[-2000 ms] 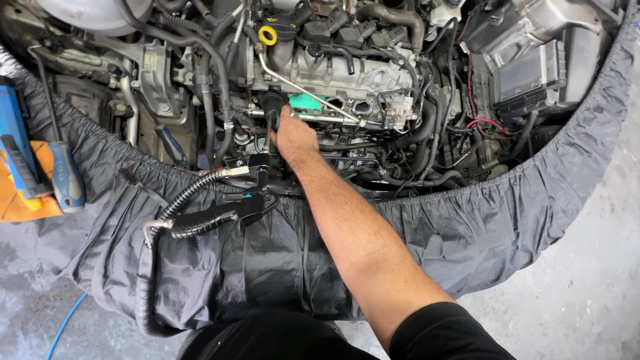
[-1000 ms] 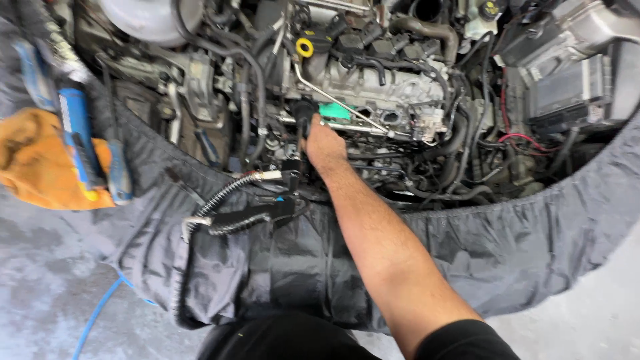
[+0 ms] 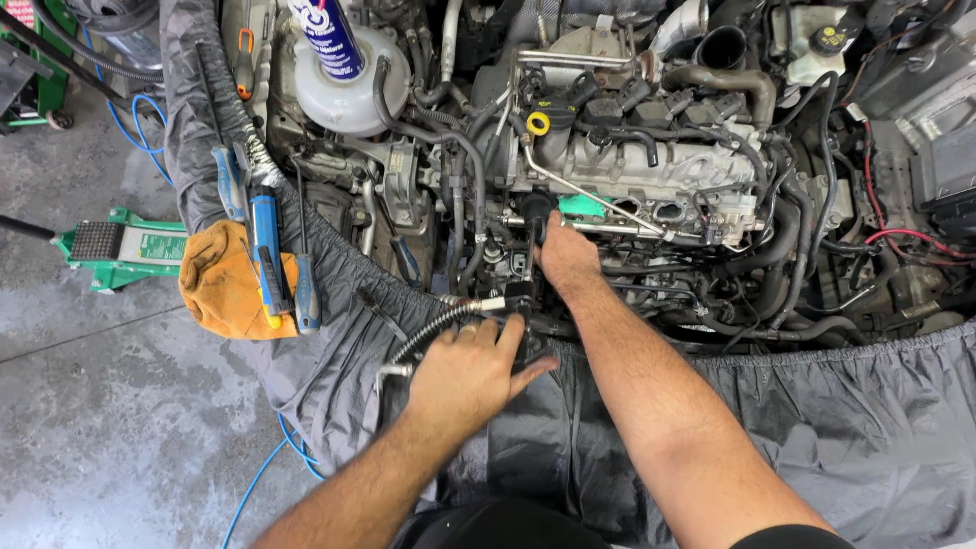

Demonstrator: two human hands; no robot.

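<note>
My right hand [image 3: 570, 255] grips a black nozzle [image 3: 537, 210] that is held against an intake port of the engine, beside a green plug of cloth or plastic [image 3: 583, 206]. Two uncovered ports [image 3: 669, 210] lie to the right of it. My left hand [image 3: 465, 370] rests over the black handle of the blasting gun [image 3: 534, 347], thumb spread; its grip on the handle is partly hidden. A ribbed black hose [image 3: 435, 329] joins the gun by a pale fitting [image 3: 492, 303].
On the black fender cover [image 3: 648, 450] lie an orange leather glove [image 3: 213, 282], a blue work light [image 3: 267, 236] and blue-handled screwdrivers [image 3: 307, 293]. A spray can [image 3: 332, 42] stands on a white reservoir [image 3: 351, 99]. A green floor jack [image 3: 145, 244] and blue air hose [image 3: 248, 488] are on the floor.
My left hand has come into view and onto the gun's handle. My right hand stays at the nozzle by the port. The view has shifted to show more on the left.
</note>
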